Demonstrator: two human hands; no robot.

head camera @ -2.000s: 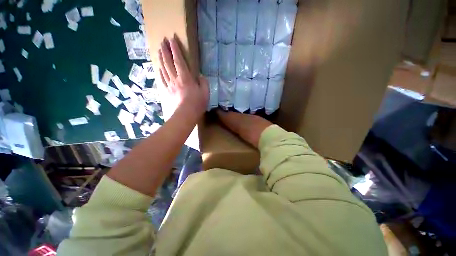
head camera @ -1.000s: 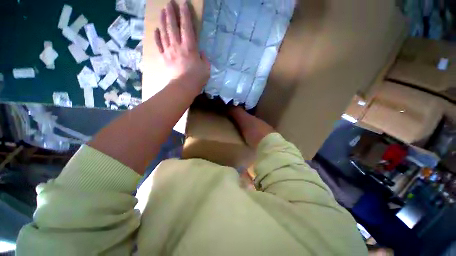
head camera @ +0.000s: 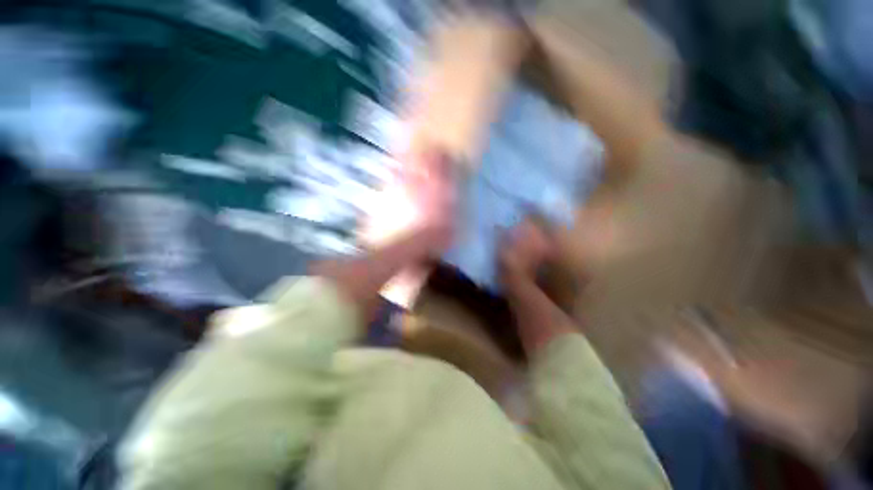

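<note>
The view is strongly blurred. The open brown carton [head camera: 459, 86] stands in front of me, with white packets [head camera: 536, 153] inside it. My left hand [head camera: 428, 206] is at the carton's left wall; its fingers are smeared, and whether it grips anything cannot be told. My right hand [head camera: 531, 251] is over the near right part of the packets, inside the carton opening. Its fingers look bent, but a hold on a packet cannot be made out. A dark gap shows between the packets and the carton's near wall.
The green worktable [head camera: 249, 100] is at the left, with white scraps [head camera: 311, 182] scattered by the carton. A wide carton flap [head camera: 689, 220] spreads to the right. More brown cardboard [head camera: 814, 335] is at the far right. A pale blurred shape [head camera: 57, 115] is at the upper left.
The view has swung and blurred, and the carton appears turned. My right hand has come up out of the near gap onto the packets. My left hand is lower along the left wall.
</note>
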